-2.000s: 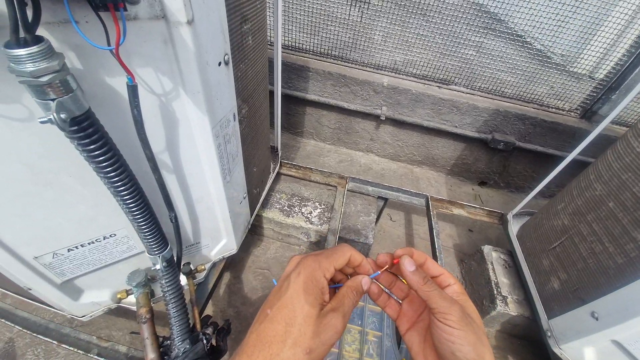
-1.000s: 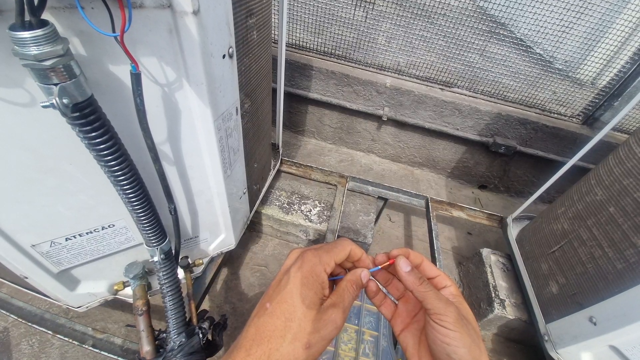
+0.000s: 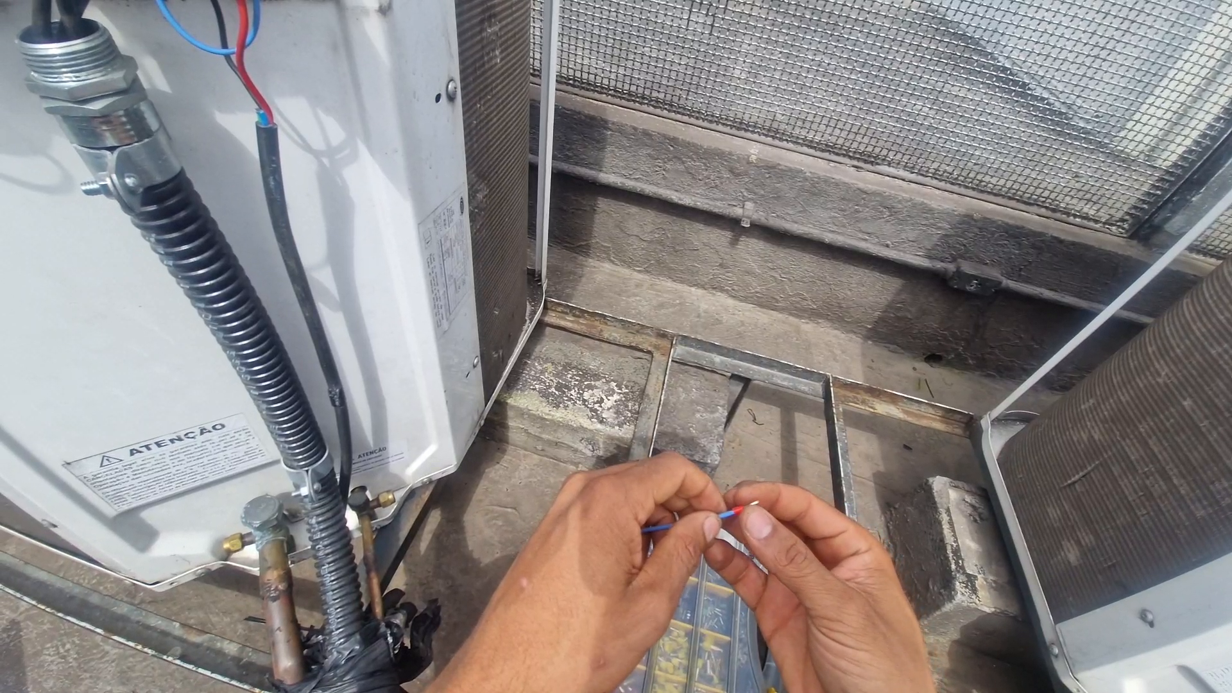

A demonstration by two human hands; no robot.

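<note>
My left hand [image 3: 616,568] pinches a thin blue wire [image 3: 658,527] between thumb and fingers at the lower middle. Against its fingertips, my right hand [image 3: 818,577] holds a small red piece [image 3: 739,510] at the wire's end, with a pale tip sticking out; whether it is a crimp terminal is too small to tell. Below both hands lies a divided plastic organizer box [image 3: 698,635] with yellow and clear small parts, partly hidden by the hands. At the upper left, red, blue and black wires [image 3: 241,58] hang above a black sheathed cable [image 3: 289,231].
A white air conditioner outdoor unit [image 3: 192,337] stands left, with corrugated conduit [image 3: 221,308] and a copper pipe [image 3: 279,606] before it. Another finned unit [image 3: 1136,443] is at right. Between them are a rusty metal frame [image 3: 751,366] and a concrete block [image 3: 953,549]; wire mesh [image 3: 866,87] rises behind.
A silvery thin piece seen below my right fingertips one second ago no longer shows. My fingertips have shifted slightly around the red piece, and both hands stay close together.
</note>
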